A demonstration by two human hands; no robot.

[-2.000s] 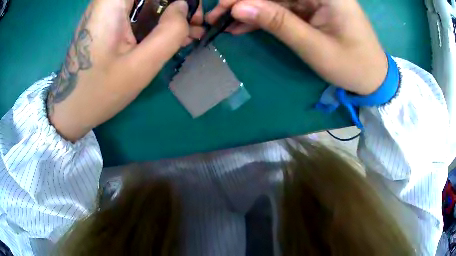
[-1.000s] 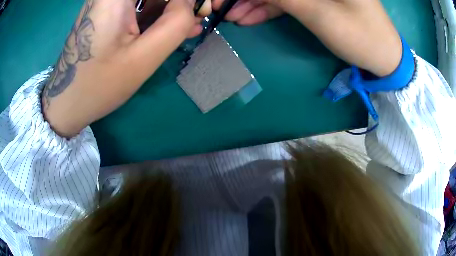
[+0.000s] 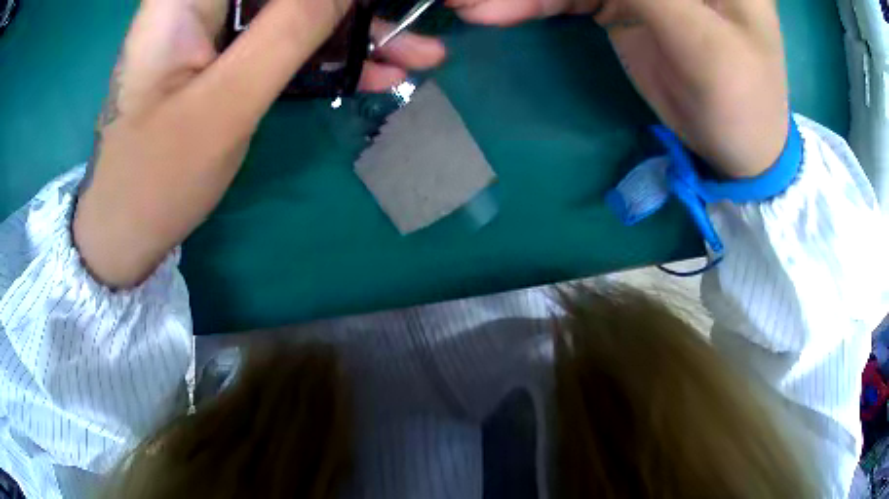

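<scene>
My left hand [image 3: 263, 58], cut off by the top edge, holds a dark housing [image 3: 327, 80]. Most of the housing is hidden by my fingers and the frame edge. My right hand [image 3: 517, 12], also cut off at the top, holds tweezers [image 3: 402, 26] whose shiny tip reaches the housing's right side. The grey-brown adhesive sheet [image 3: 427, 164] lies below on the mat, with jagged steps on its left side, shiny bits at its top end and a clear tab at its lower right.
The green mat [image 3: 546, 195] has its front edge near my body. A blue wrist strap [image 3: 755, 185] with a loose tail and thin cord is on my right wrist. A white tray edge [image 3: 868, 68] stands at the far right. Hair hangs low in view.
The tweezers have moved from the sheet's top end to the housing. The housing shows lower and more fully. The sheet appears slightly lower and turned.
</scene>
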